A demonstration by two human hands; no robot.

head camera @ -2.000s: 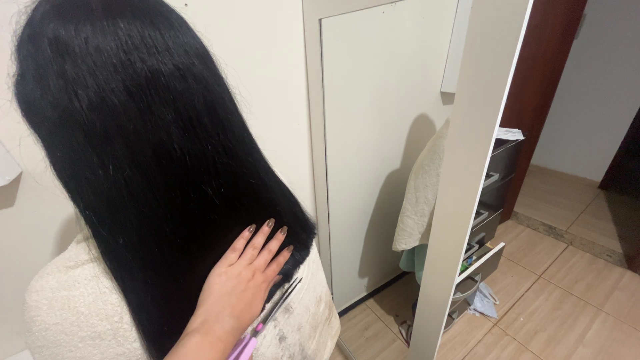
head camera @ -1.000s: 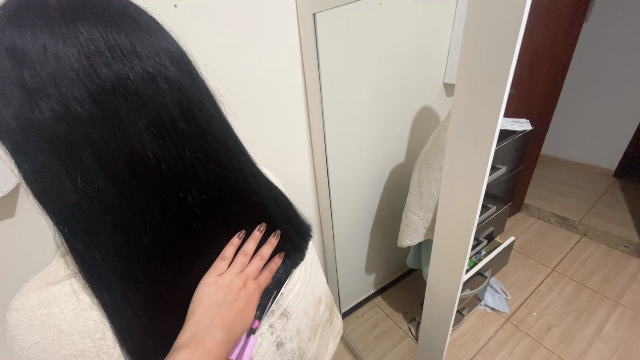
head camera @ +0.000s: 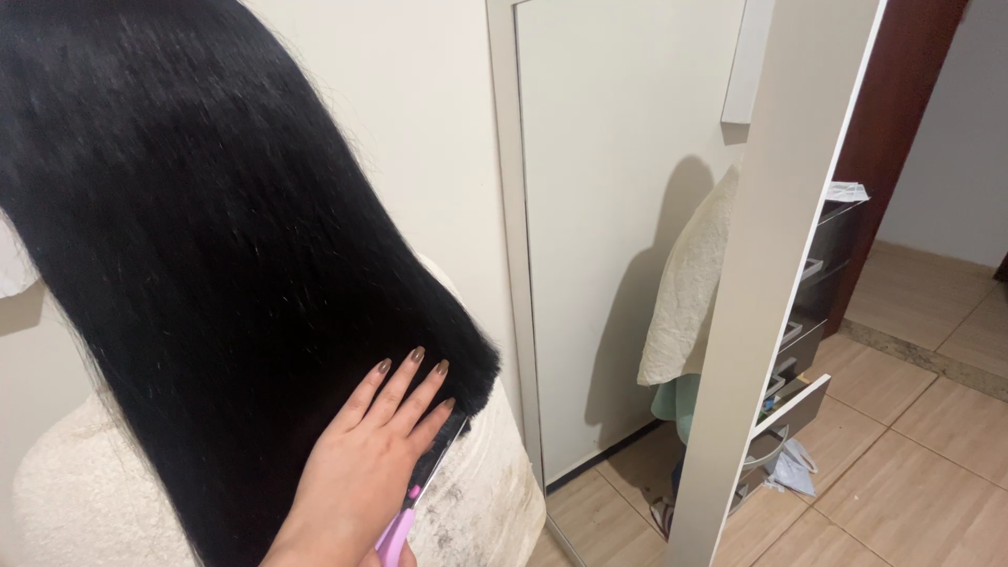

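My left hand [head camera: 370, 457] rests with its fingers spread on the lower part of long, straight black hair [head camera: 236, 260], near the cut-looking ends. Only a little of my right hand [head camera: 405, 556] shows at the bottom edge, on the lilac handle of a pair of scissors [head camera: 396, 537]. Their blades slant up to the right, beside my left fingers and against the hair's ends. A cream towel [head camera: 488, 472] with dark marks lies under the hair, around the seated or standing person, whose posture I cannot tell.
A framed mirror [head camera: 614, 236] at the right reflects the cream towel and a green cloth. Behind its frame stands a dark drawer unit [head camera: 819, 299] with a drawer pulled out. A pale blue cloth or mask [head camera: 791, 470] lies on the tiled floor [head camera: 906, 472].
The scissors' blades, plain to the right of my left hand two seconds ago, now lie closer along the hair's ends, partly hidden. My left hand stays on the hair.
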